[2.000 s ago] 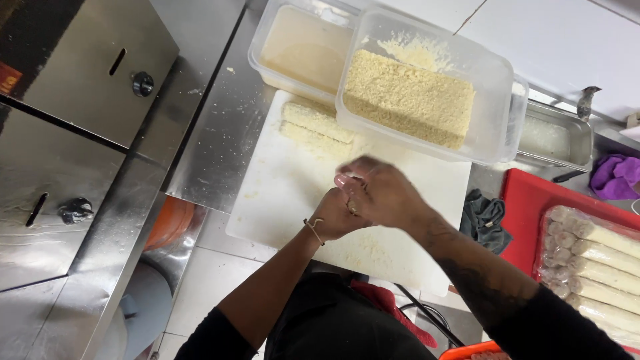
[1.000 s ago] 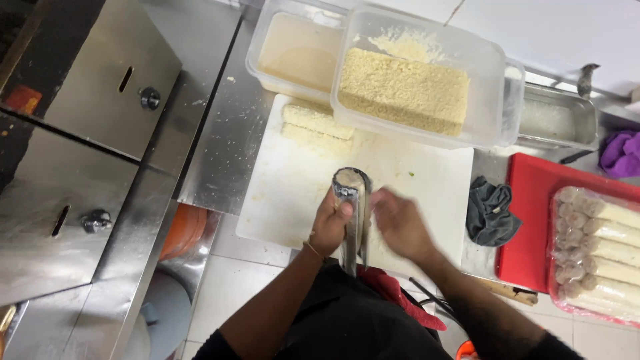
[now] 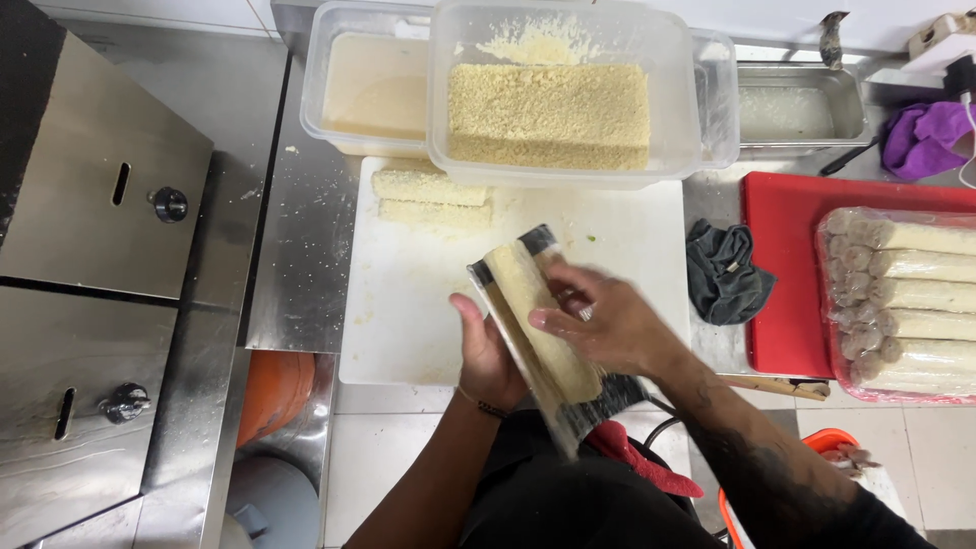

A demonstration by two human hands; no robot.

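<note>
A pale, coated food roll (image 3: 534, 320) lies in an opened, dark-ended metallic mold or wrapper (image 3: 507, 335), tilted over the front of a white cutting board (image 3: 412, 305). My left hand (image 3: 492, 354) supports its left side from below, palm up and fingers partly hidden. Above it, my right hand (image 3: 610, 313) has thumb and fingers about the roll and the right flap; this hand is somewhat blurred. Two crumb-coated rolls (image 3: 431, 200) lie side by side at the board's back left.
Behind the board stand a plastic tub of crumbs (image 3: 549, 114) and a tub of beige liquid (image 3: 374, 84). A dark cloth (image 3: 728, 271) lies to the right, beside a red board (image 3: 785, 305) with plastic-wrapped rolls (image 3: 923, 297). Steel equipment (image 3: 114, 183) stands left.
One second ago the metallic piece stood upright around the roll in my left hand; now it is spread and tilted, with the roll's side exposed. My right hand has come onto it.
</note>
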